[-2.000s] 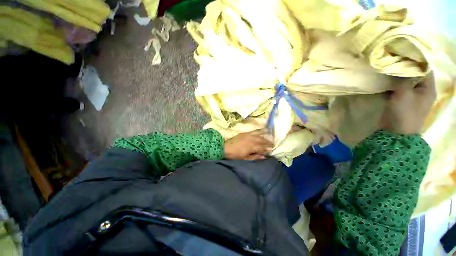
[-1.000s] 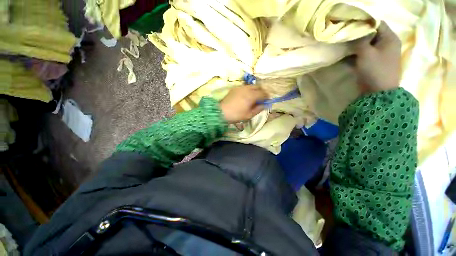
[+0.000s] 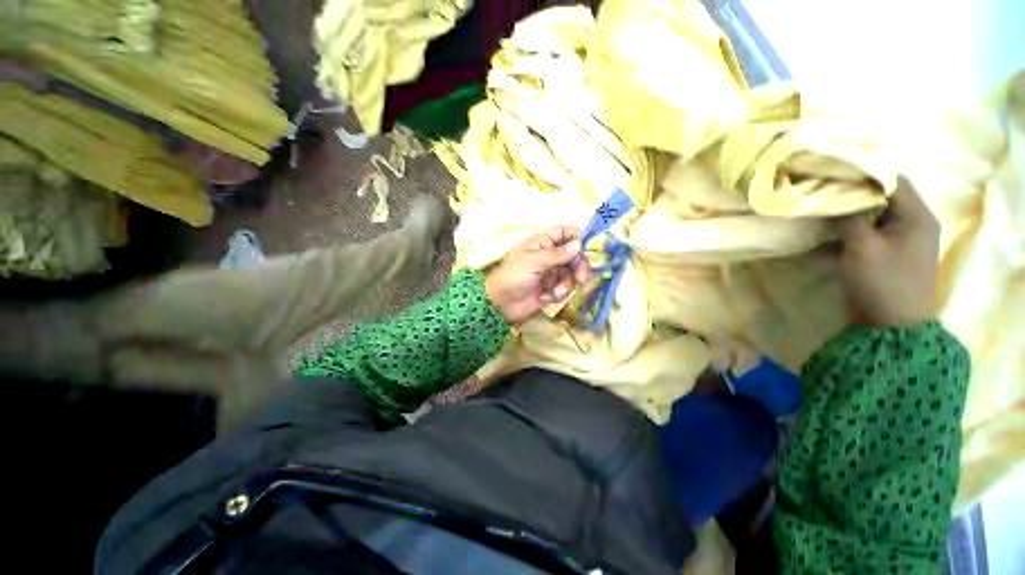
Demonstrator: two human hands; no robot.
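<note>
A big bundle of pale yellow fabric lies over the lap and table edge, gathered in the middle by a blue tie. My left hand holds a flat blue strip end with dark marks on it between thumb and fingers, over the bundle. My right hand grips a rolled yellow fabric part at the right; its fingertips are partly hidden by the cloth.
Stacked yellow layers stand at the upper left. A blurred beige sleeve or arm reaches in from the left. Fabric scraps and a white piece lie on the speckled floor. The white table's edge shows at the top.
My left hand has come up from the lower bundle and now holds a blue strip end raised. A blurred beige arm or sleeve has entered from the left. My right hand still grips the roll.
</note>
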